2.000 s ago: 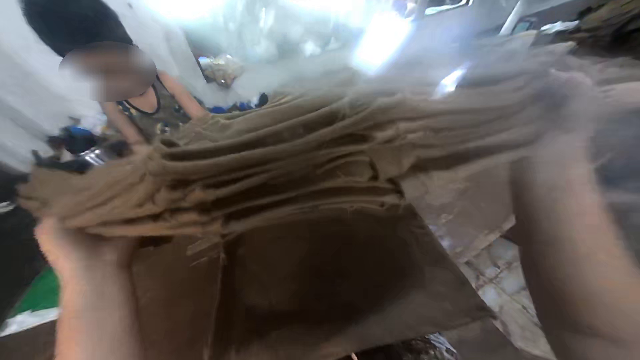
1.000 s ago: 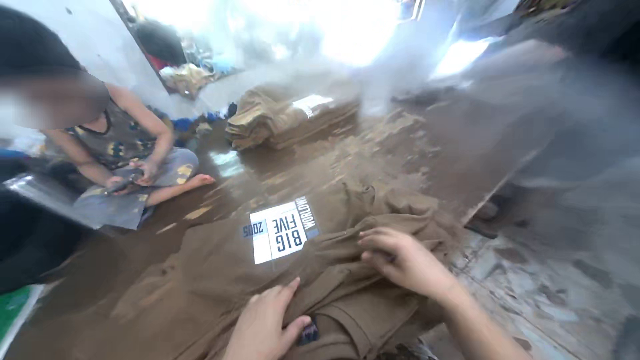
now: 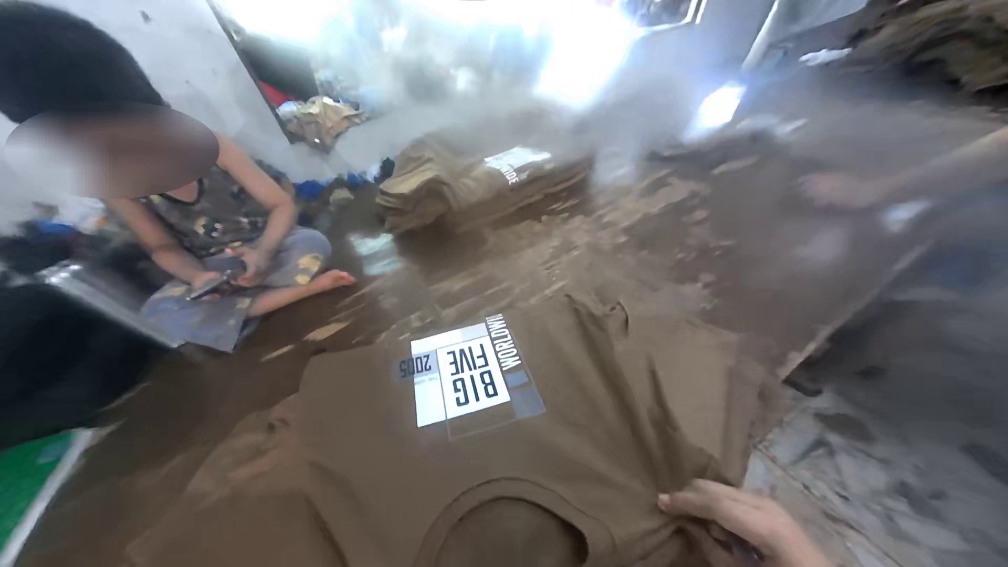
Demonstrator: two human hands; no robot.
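A brown T-shirt (image 3: 583,433) with a printed white panel lies spread in front of me, its round collar toward me, on what looks like other brown garments. At the shirt's right shoulder my right hand (image 3: 736,516) pinches the fabric between thumb and fingers. My left hand is out of the frame. Farther off, a pile of folded brown shirts (image 3: 472,189), the top one with a similar print, rests on the brown work surface (image 3: 598,260).
A person (image 3: 228,228) sits cross-legged at the left, holding a small object. Another person's blurred arm (image 3: 906,177) reaches in from the right. Heaped brown cloth (image 3: 945,39) lies at the far right. Tiled floor (image 3: 850,457) shows beyond the surface's edge.
The bunched shirts I held up two seconds ago were down on the surface one second ago. Since then the top shirt has been spread flatter, and my left hand has left the view.
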